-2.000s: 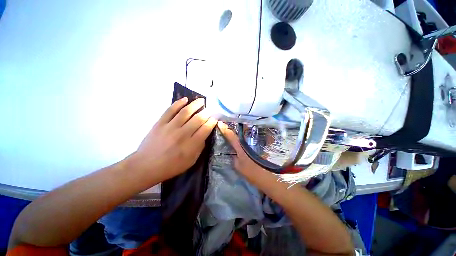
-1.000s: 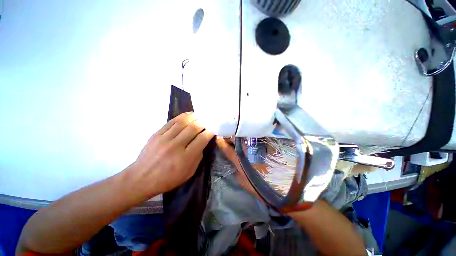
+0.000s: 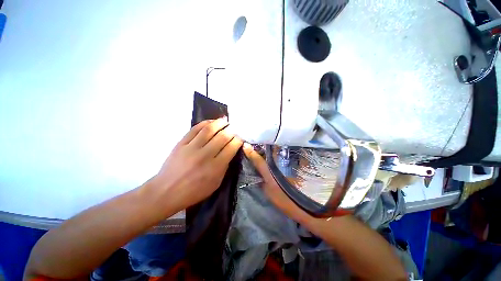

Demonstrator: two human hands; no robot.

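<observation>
The dark strip [image 3: 211,225] lies lengthwise from the white table down into my lap, its pointed far end past my fingers. My left hand [image 3: 198,162] lies flat on the strip, fingers close together, fingertips beside the sewing machine head [image 3: 252,71]. The grey garment [image 3: 255,217] is bunched right of the strip and hangs into my lap. My right hand [image 3: 266,170] is on the grey cloth at the strip's edge, its fingertips near my left fingertips, partly behind the curved metal guard [image 3: 351,178]. The needle area is mostly hidden.
The machine arm, with a black band [image 3: 483,110], reaches to the right. A ribbed knob [image 3: 321,8] is at the top. A cream thread bundle [image 3: 324,178] shows within the guard. A white parts tray [image 3: 472,173] is at the right. The table's front edge [image 3: 33,220] curves below.
The view shifts slightly between frames. Against the frame one second ago, more of my right hand shows left of the guard. Both hands stay at the strip and garment edge.
</observation>
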